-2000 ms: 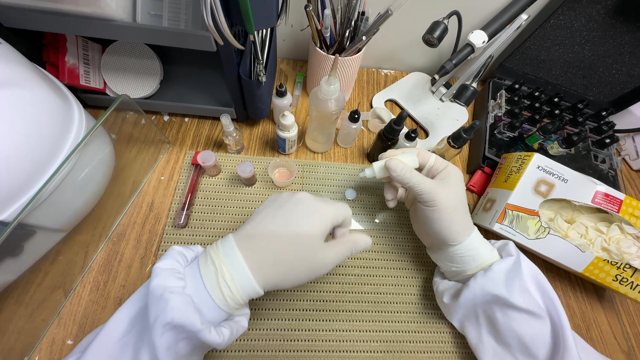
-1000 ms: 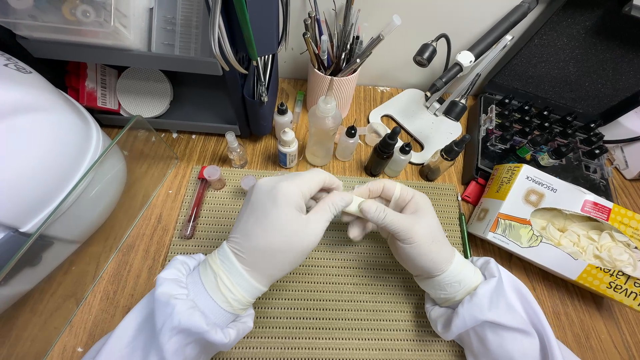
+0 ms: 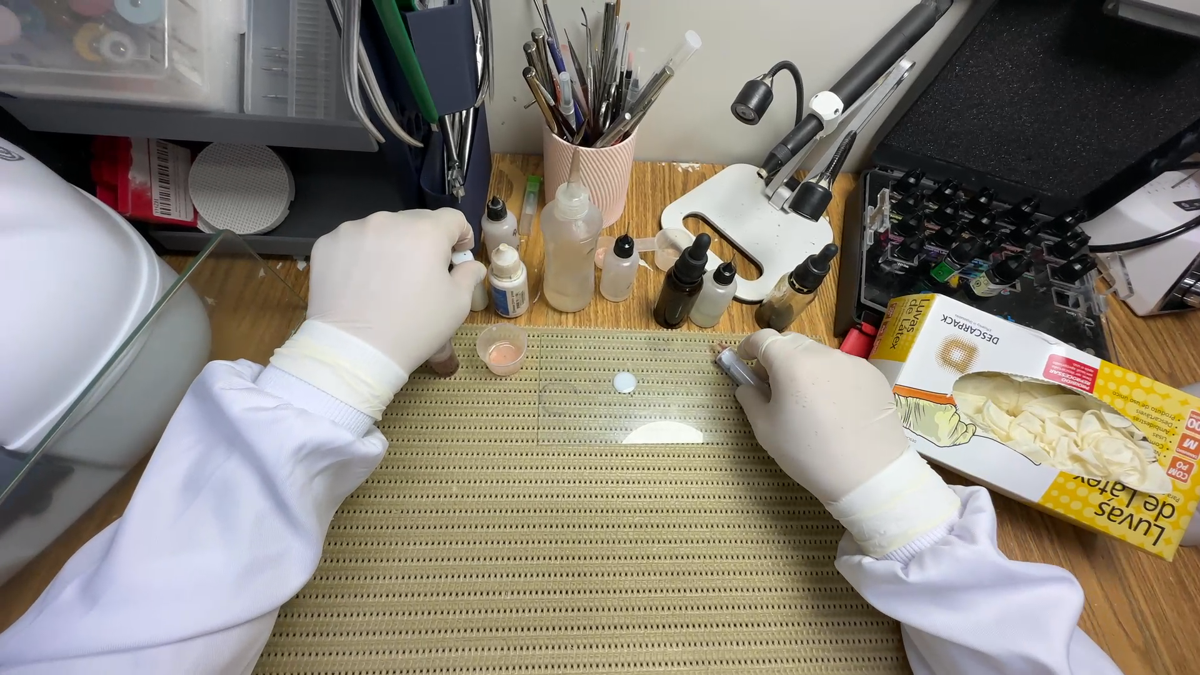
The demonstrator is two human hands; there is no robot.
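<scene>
My left hand [image 3: 394, 281], in a pale latex glove, pinches a small white bottle [image 3: 479, 292], mostly hidden by the fingers, near the row of bottles. My right hand [image 3: 816, 403], gloved too, has its thumb and fingers around a silvery cylinder [image 3: 741, 369] at the mat's right part. Between the hands, a clear glass plate [image 3: 581, 412] lies on the woven beige mat [image 3: 581, 544], with a small white disc of material [image 3: 624, 382] on it. A small clear cup [image 3: 502, 351] with pinkish contents stands left of the plate. Beside it, a small brownish container [image 3: 443, 360] shows under my left hand.
Behind the mat stand a white-capped bottle [image 3: 508, 281], a clear squeeze bottle [image 3: 571, 248], dark dropper bottles [image 3: 685, 283] and a pink tool cup [image 3: 591, 173]. A glove box [image 3: 1041, 422] lies at right, a lamp base [image 3: 750, 230] behind. A glass pane [image 3: 150, 328] slants at left.
My hands, together over the mat one second ago, have moved apart, the left to the bottles and the right toward the mat's right edge. The glass plate between them is uncovered.
</scene>
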